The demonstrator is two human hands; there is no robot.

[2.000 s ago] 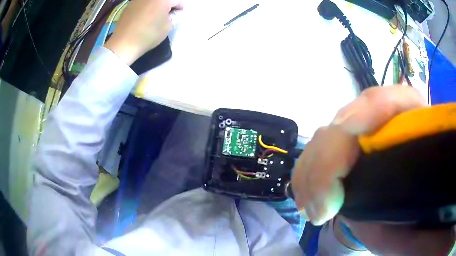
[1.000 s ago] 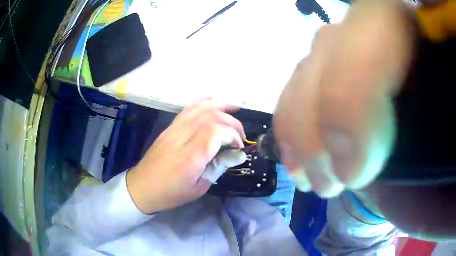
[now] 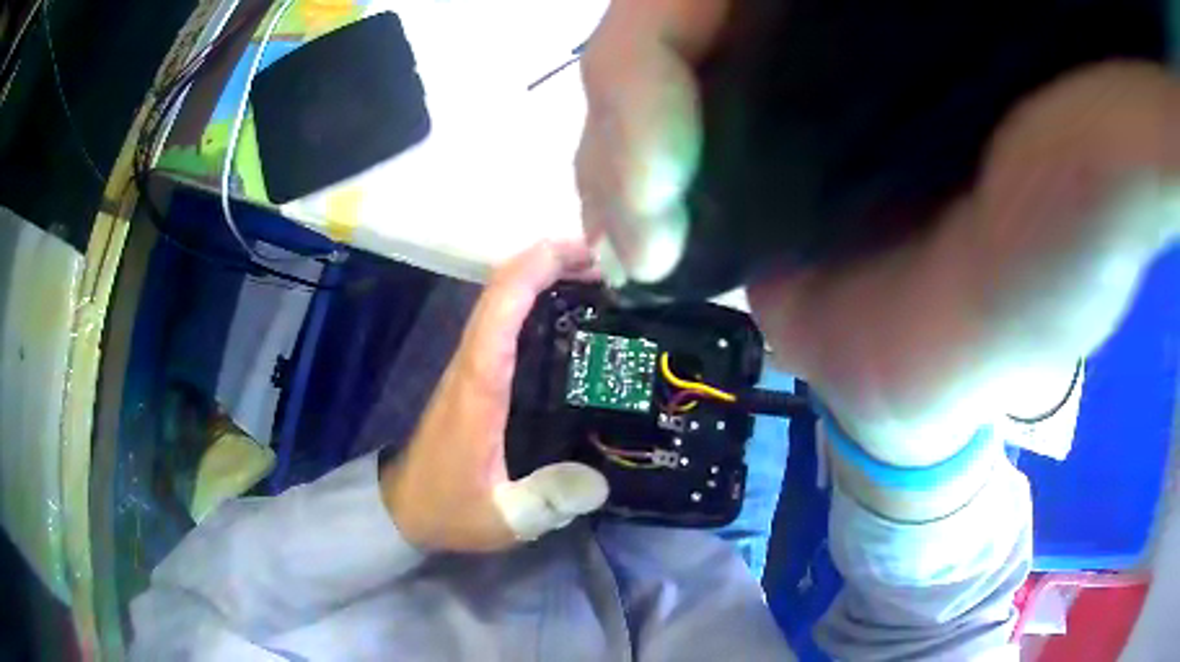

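The black housing base point(image 3: 634, 498) lies open over my lap at the bench edge. Inside it are the green circuit board point(image 3: 613, 371), a yellow lead wire point(image 3: 696, 384) and thinner wires below. My left hand point(image 3: 472, 440) grips the housing's left side, its taped thumb on the lower rim. My right hand point(image 3: 906, 310), blurred and close to the camera, holds the large black electric screwdriver point(image 3: 854, 117). The tool's nose is near the housing's upper edge; its tip is hidden. The black power cord point(image 3: 780, 404) leaves the housing's right side.
A flat black plate point(image 3: 343, 110) lies on the left of the white bench point(image 3: 485, 168). A thin dark stick point(image 3: 557, 67) is partly hidden behind my right hand. Loose cables hang at the bench's left edge. A blue bin point(image 3: 1113, 440) and a red bin point(image 3: 1093, 618) stand at the right.
My left hand has moved from over the housing's inside to its left side, uncovering the board. The screwdriver has swung up and left, from the housing's right part to its upper edge.
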